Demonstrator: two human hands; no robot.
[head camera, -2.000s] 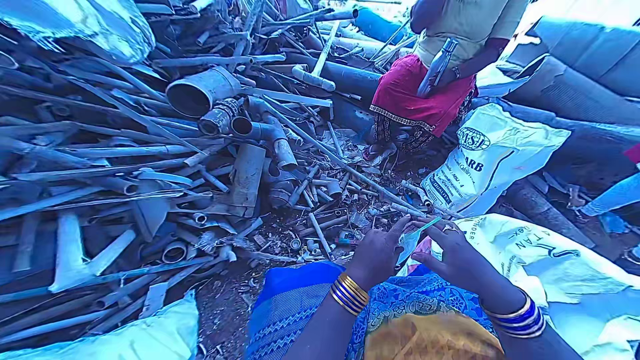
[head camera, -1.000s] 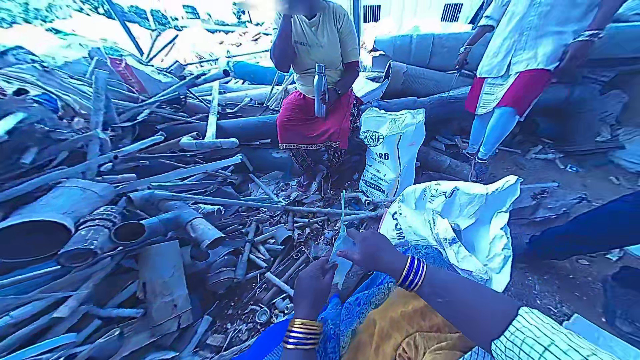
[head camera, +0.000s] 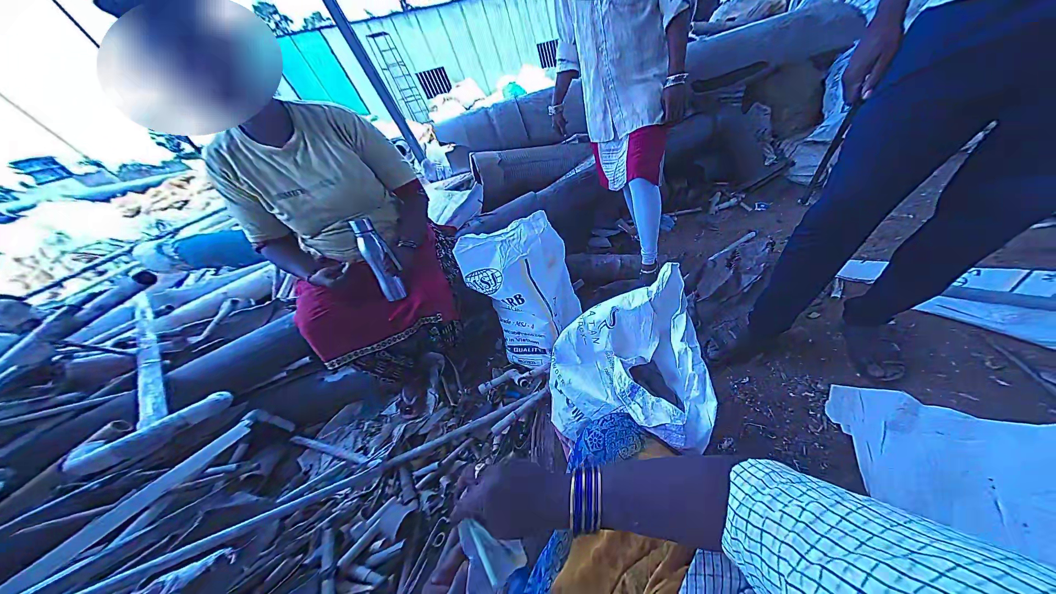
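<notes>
My right hand (head camera: 513, 499), with bangles at the wrist, is closed over a pale, thin piece of material (head camera: 492, 554) near the bottom centre. Below it, part of my left hand (head camera: 446, 565) shows at the lower edge, its fingers close to the same piece; most of that hand is cut off or hidden. An open white woven sack (head camera: 582, 351) stands just beyond my right forearm. Behind it is a second white printed sack (head camera: 554, 285), upright beside a seated person.
Scrap pipes (head camera: 157, 437) are heaped at left and centre. The seated person (head camera: 318, 194) holds a metal bottle (head camera: 378, 260). Two people stand behind and at right, one holding a dark stick (head camera: 832, 153). A white sheet (head camera: 949, 470) lies on the ground at right.
The view has swung up and to the right. The person at right now shows more fully. The seated person's raised hand has come down to the lap. My hands sit lower in view.
</notes>
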